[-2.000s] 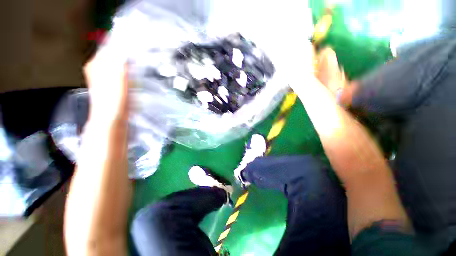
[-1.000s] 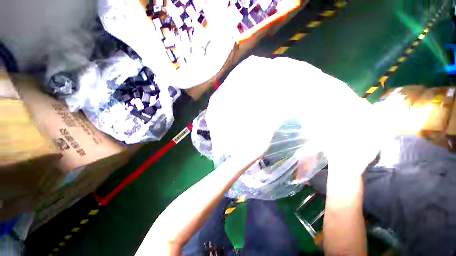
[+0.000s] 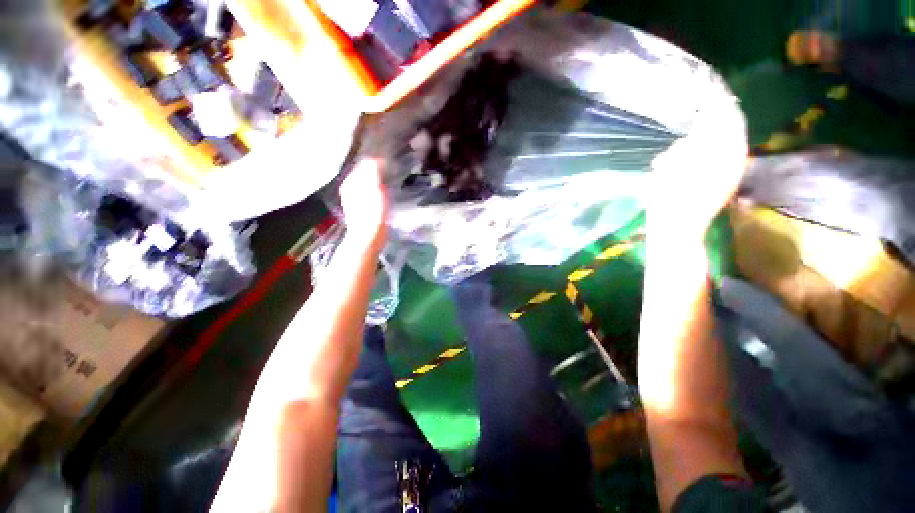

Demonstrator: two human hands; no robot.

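A large clear plastic bag (image 3: 562,195) stretches between my two hands, its side lit very bright. A heap of small black parts (image 3: 472,125) with a few pale ones lies inside its left part. My left hand (image 3: 363,195) is at the bag's left end and holds it there; its fingers are overexposed. My right hand (image 3: 694,180) grips the gathered film at the right, and folds run towards it. The fingertips of my right hand are lost in glare.
An orange-red crate (image 3: 446,55) with parts stands at the top. Beside it is a pale open container (image 3: 291,165) with black and white parts. Another filled clear bag (image 3: 166,271) and a carton (image 3: 75,346) are at left. Cardboard (image 3: 803,261) and a person's dark clothing (image 3: 803,391) are at right.
The bag has opened to view and stretched sideways, showing the dark parts. My left hand has moved left and up. The crate and pale container now appear larger and nearer.
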